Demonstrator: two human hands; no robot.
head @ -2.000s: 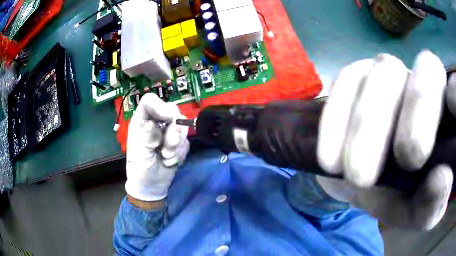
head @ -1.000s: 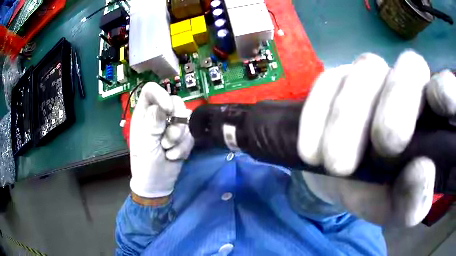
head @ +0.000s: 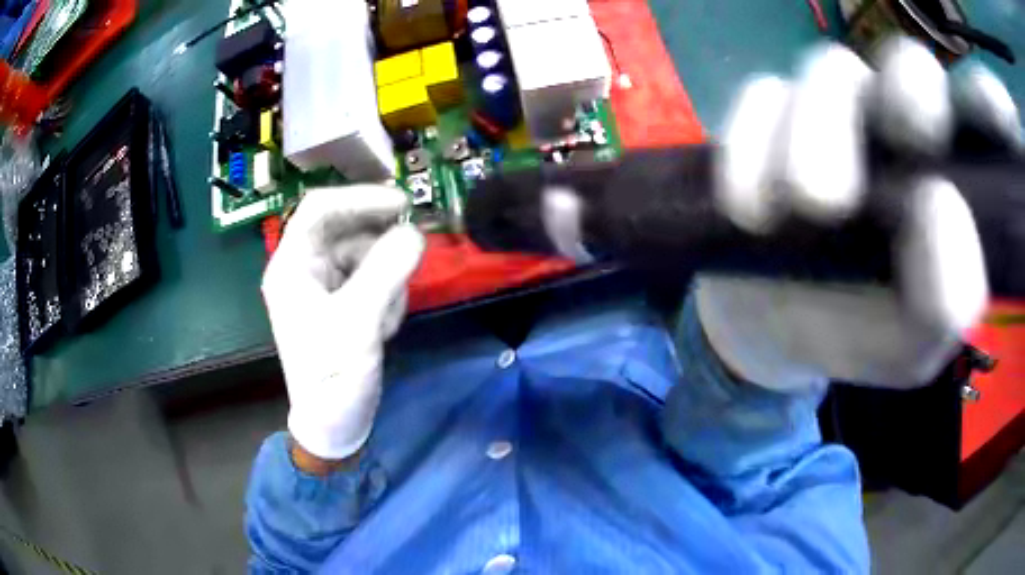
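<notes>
My right hand (head: 843, 191), in a white glove and blurred, grips a thick black electric screwdriver (head: 652, 208). The screwdriver lies across the view, its tip end pointing left. Its bit is blurred near the screw terminals (head: 420, 189) at the front edge of the green circuit board (head: 264, 207). My left hand (head: 343, 298), also gloved, is just left of the tip, thumb and index finger bent towards each other. I cannot tell whether something small is between them. The board lies on a red pad (head: 663, 84) and carries white heatsinks (head: 332, 96) and yellow blocks (head: 416, 84).
A black two-section parts tray (head: 141, 202) with small silvery pieces lies at left, a thin dark stick (head: 169, 169) beside it. A round tin (head: 899, 23) is at upper right. A red-and-black box (head: 995, 388) is at lower right. The bench edge (head: 180, 376) runs below the board.
My right hand and the screwdriver have moved up, so the tip end now overlaps the board's front edge. My left thumb and index finger have opened a little from their curl around the bit.
</notes>
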